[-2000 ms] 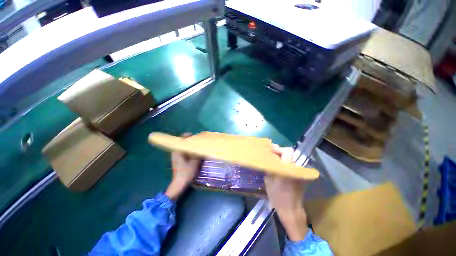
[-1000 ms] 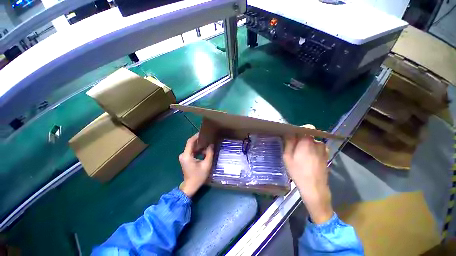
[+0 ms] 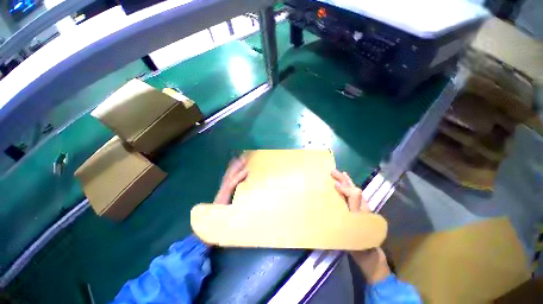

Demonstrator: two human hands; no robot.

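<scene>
A brown cardboard mailer box [image 3: 289, 190] is in front of me, its lid swung down towards me over the box. The lid's wide front flap with rounded ends sticks out along the near side. The lid hides the wrapped product. My left hand [image 3: 233, 178] is at the box's left side, fingers along the edge, partly covered by the lid flap. My right hand [image 3: 352, 193] is at the right side, fingertips on the edge, its wrist partly behind the flap's rounded end.
Two brown boxes [image 3: 122, 178] lie at the left on the green surface [image 3: 208, 154]. A grey-blue pad [image 3: 253, 276] lies below the box. A metal rail runs at the right. A white-topped black machine [image 3: 381, 53] is at the back; large open cartons [image 3: 476, 119] stand beyond the rail.
The lid stood raised with the clear-wrapped product showing; it has come down towards me and covers the product. Both hands have shifted along the box's sides.
</scene>
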